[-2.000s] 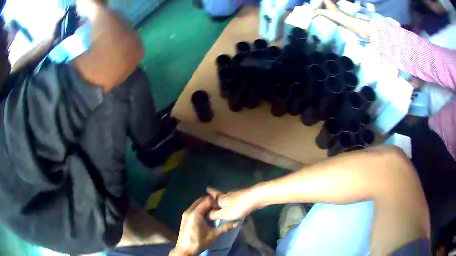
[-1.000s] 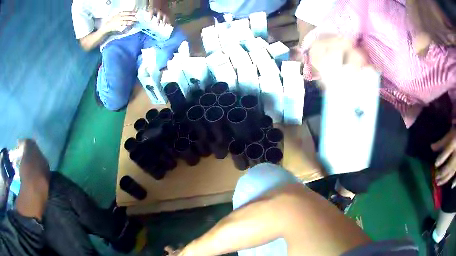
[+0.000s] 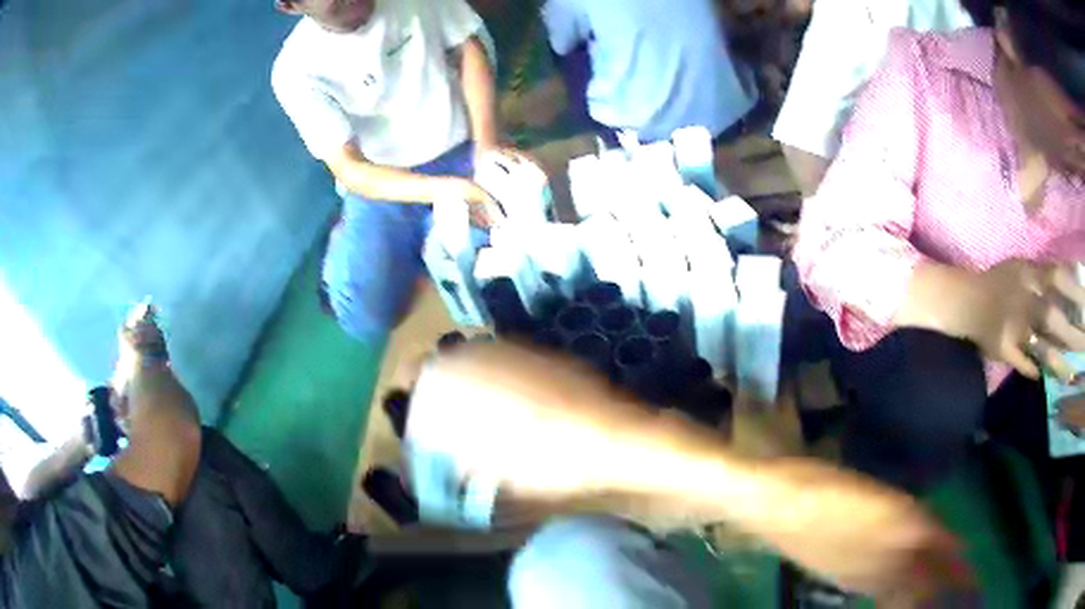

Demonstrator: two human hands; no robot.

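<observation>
My right hand [image 3: 470, 387] is strongly blurred over the front left of the tube group. The forearm runs from it to the lower right. A light blue carton [image 3: 455, 482] shows just below the hand and appears held in it; the fingers cannot be made out. Black tubes [image 3: 619, 319] stand upright in a cluster behind the forearm, partly hidden by it. A lone black tube [image 3: 390, 494] is on the cardboard sheet [image 3: 367, 452] at the left. White cartons [image 3: 708, 286] stand in rows behind the tubes. My left hand is out of view.
A person in a white shirt [image 3: 399, 89] touches cartons at the back. A person in a pink shirt [image 3: 886, 179] handles a carton at the right edge. A dark-clothed leg [image 3: 238, 500] is at the lower left. My light blue knee [image 3: 577, 571] is at the bottom.
The view has turned, shifting the platform right and down. My right arm has risen from the bottom edge across the tubes, with a carton now below the hand. The pink-shirted person's raised carton has moved lower right.
</observation>
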